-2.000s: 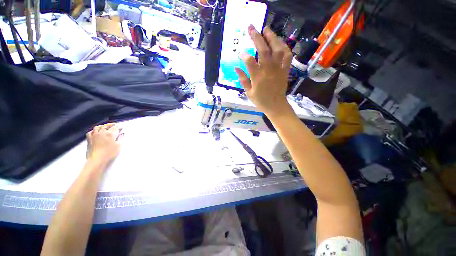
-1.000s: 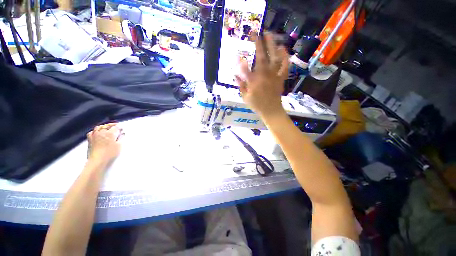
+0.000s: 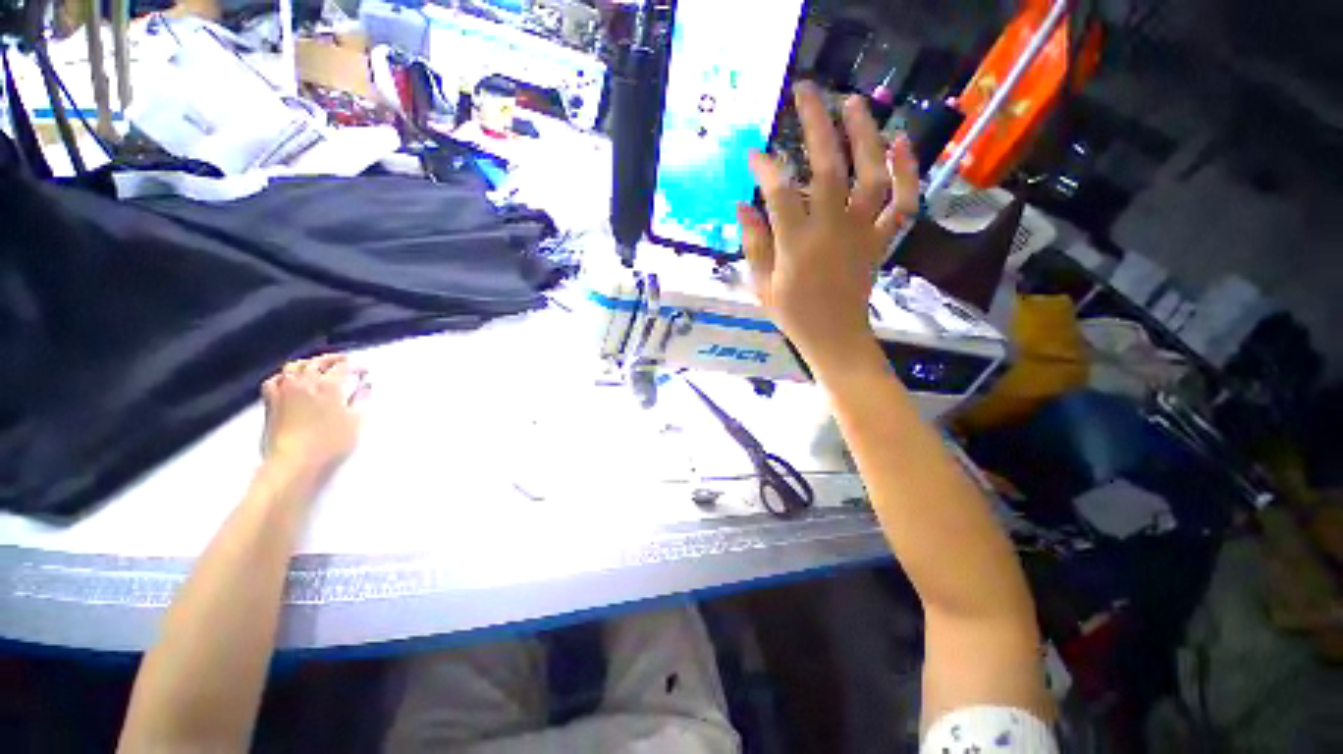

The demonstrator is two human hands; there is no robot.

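Note:
A smartphone with a lit white and blue screen stands upright behind the sewing machine head. My right hand is raised at the phone's right edge, fingers spread, holding nothing. My left hand rests on the white table with its fingers curled, beside the edge of the dark cloth. The cloth lies in folds at the left. Whether the left fingers hold anything is not clear.
Shears lie right of the needle area, beside a small metal piece. The ruled table edge curves along the front. A dark phone holder post rises behind the machine. Papers and other items crowd the back left.
My right hand has moved right, from in front of the screen to its edge. The screen picture has changed. The view has shifted slightly. My left hand stays on the table.

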